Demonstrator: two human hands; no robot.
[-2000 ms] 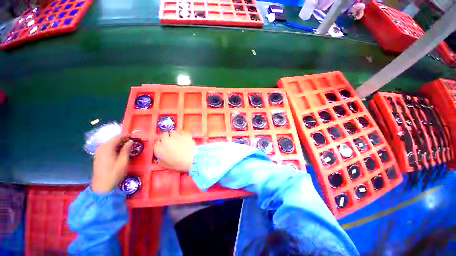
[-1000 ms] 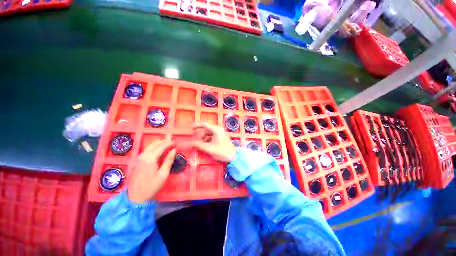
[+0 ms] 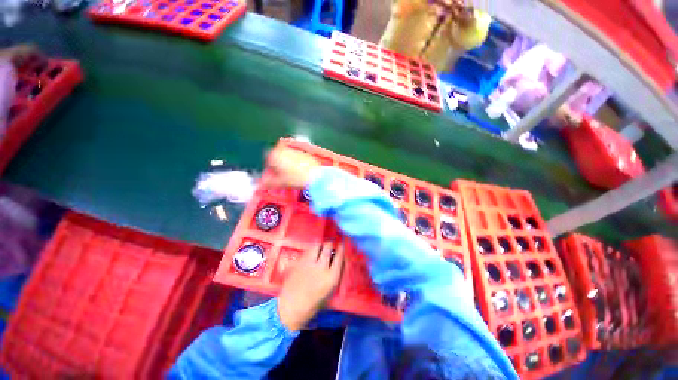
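Note:
A red foam tray [image 3: 279, 241] with square pockets lies in front of me, holding round watch bodies. A watch with a reddish dial [image 3: 268, 217] and one with a bright white-blue face [image 3: 249, 258] lie in its left column. Several dark watches [image 3: 423, 197] lie toward its right side. My right hand [image 3: 291, 167] is blurred over the tray's upper left corner; what it holds is hidden. My left hand [image 3: 311, 282] lies over the lower middle pockets, with something dark at its fingertips; its grip is unclear. My right sleeve covers the tray's middle.
A neighbouring red tray [image 3: 485, 223] of dark watches stands right, with a tray of strapped watches [image 3: 595, 282] beyond. Crumpled clear film [image 3: 223, 185] lies left. Empty-looking trays [image 3: 97, 289] are low left. More trays [image 3: 383, 73] lie across the bench; a metal post rises right.
My right hand has moved from the tray's middle to its upper left corner. My left hand stays over the lower middle pockets. The view has shifted and tilted, showing more of the left side.

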